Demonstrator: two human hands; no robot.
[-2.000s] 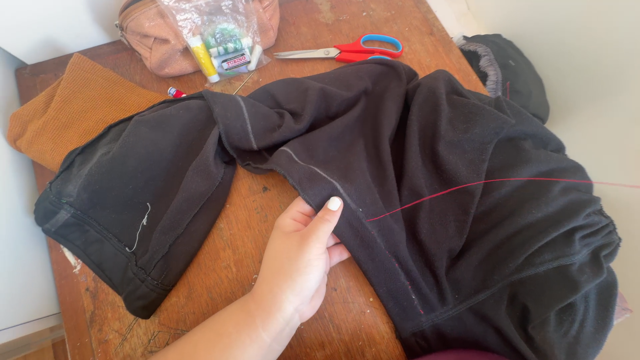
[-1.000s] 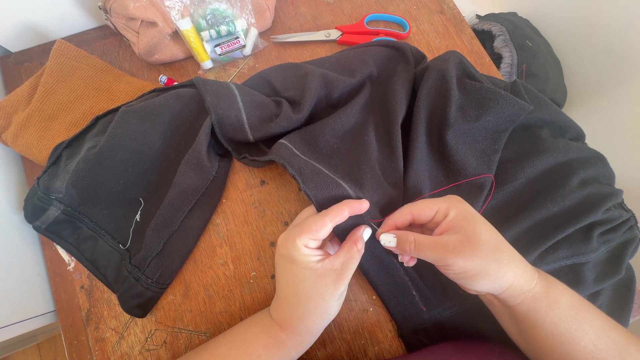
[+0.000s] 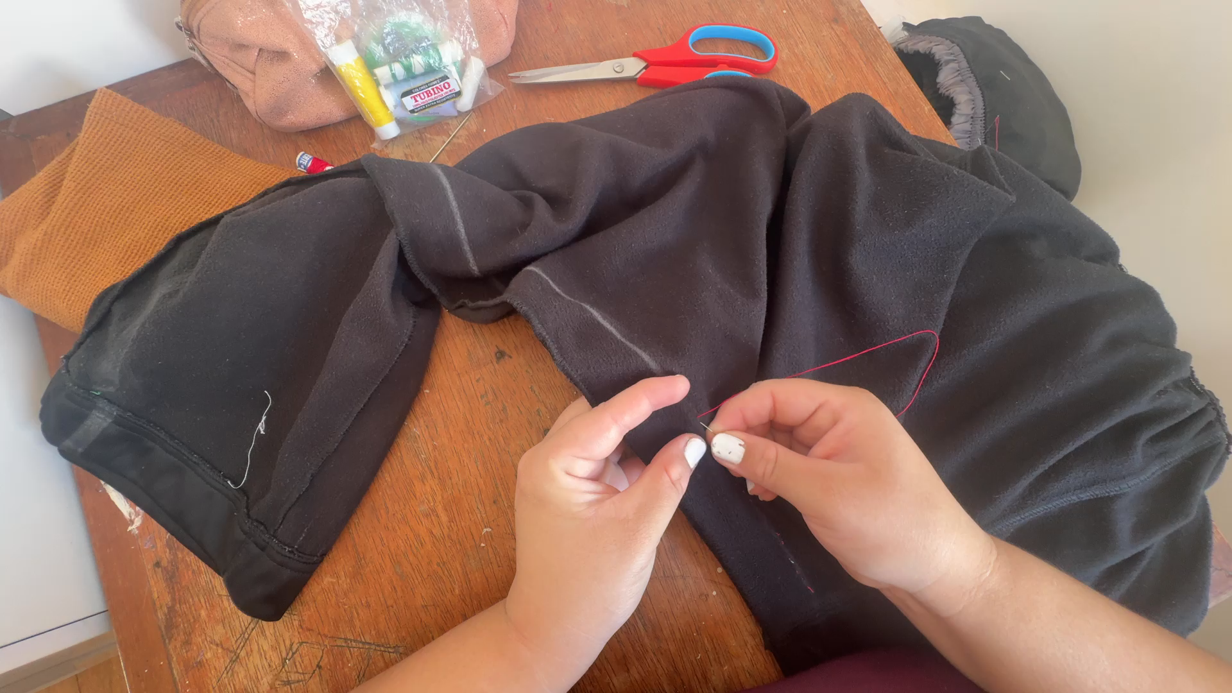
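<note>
A black fleece garment (image 3: 664, 212) lies spread over the wooden table, with pale chalk-like lines on it. My right hand (image 3: 828, 472) pinches a sewing needle (image 3: 707, 426) between thumb and forefinger, its tip pointing up and left. Red thread (image 3: 866, 346) runs from near the needle and loops right over the fabric. Close beside the needle is my left hand (image 3: 616, 481), forefinger and thumb apart; its other fingers are partly hidden at the garment's edge, so whether they hold the cloth cannot be told. A loose white thread (image 3: 258, 438) rests on the left part.
Red-handled scissors (image 3: 664, 65) lie behind the garment. A clear bag of thread spools (image 3: 414, 72) rests against a pink pouch (image 3: 274, 67). A red spool (image 3: 313, 163) sits near the mustard cloth (image 3: 164, 183). The wooden table (image 3: 481, 462) shows between the garment's parts. Another dark item (image 3: 1030, 106) is at the upper right.
My right hand, out of view two seconds ago, came in from the right. My left hand had its thumb on the garment's edge then; its thumb is now off it. The red thread now forms a loop.
</note>
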